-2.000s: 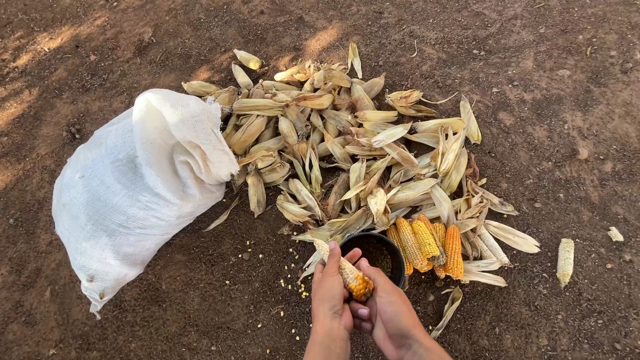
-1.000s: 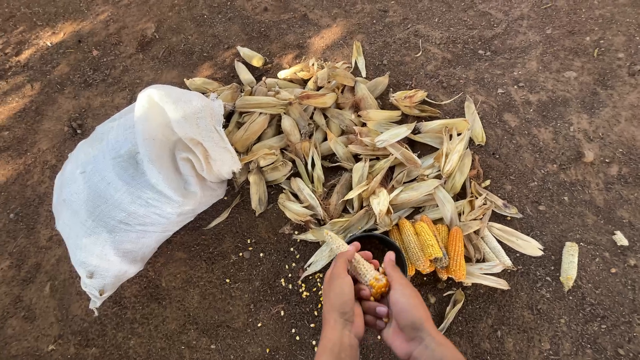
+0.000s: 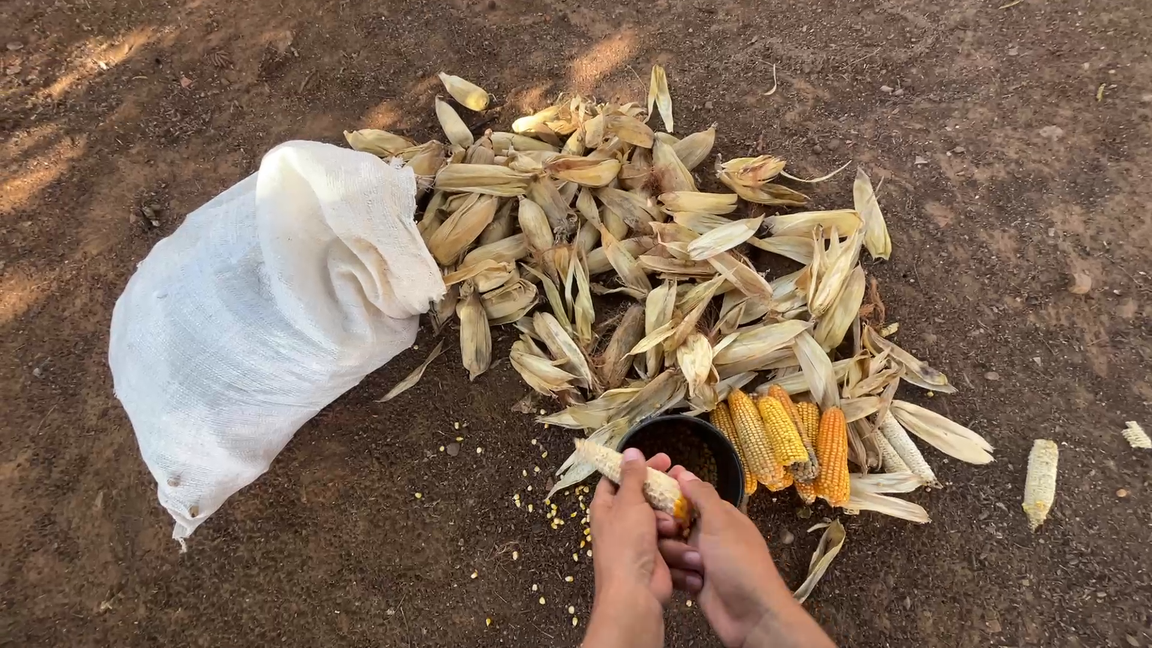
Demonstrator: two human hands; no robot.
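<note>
My left hand [image 3: 627, 531] grips a mostly bare corn cob [image 3: 635, 475], its pale end pointing up and left. A few orange kernels remain at the lower right end of the cob, where my right hand [image 3: 720, 549] also holds it, thumb against it. Just beyond both hands, and partly hidden by them, is a dark round bowl [image 3: 736, 468] with kernels inside. Several husked yellow and orange corn ears [image 3: 756, 438] lie side by side against the right of the bowl. Loose kernels [image 3: 551, 517] are scattered on the soil left of my hands.
A large pile of dry corn husks and unhusked ears [image 3: 558, 234] spreads beyond the bowl. To the left lies a bulging white woven sack [image 3: 261, 315]. A stripped cob [image 3: 1040, 483] rests on the bare soil at right, and a cob piece [image 3: 1137, 435] is near the edge.
The cob in my hands shows fewer orange kernels at its lower end than before. Both hands stay close together on it by the bowl.
</note>
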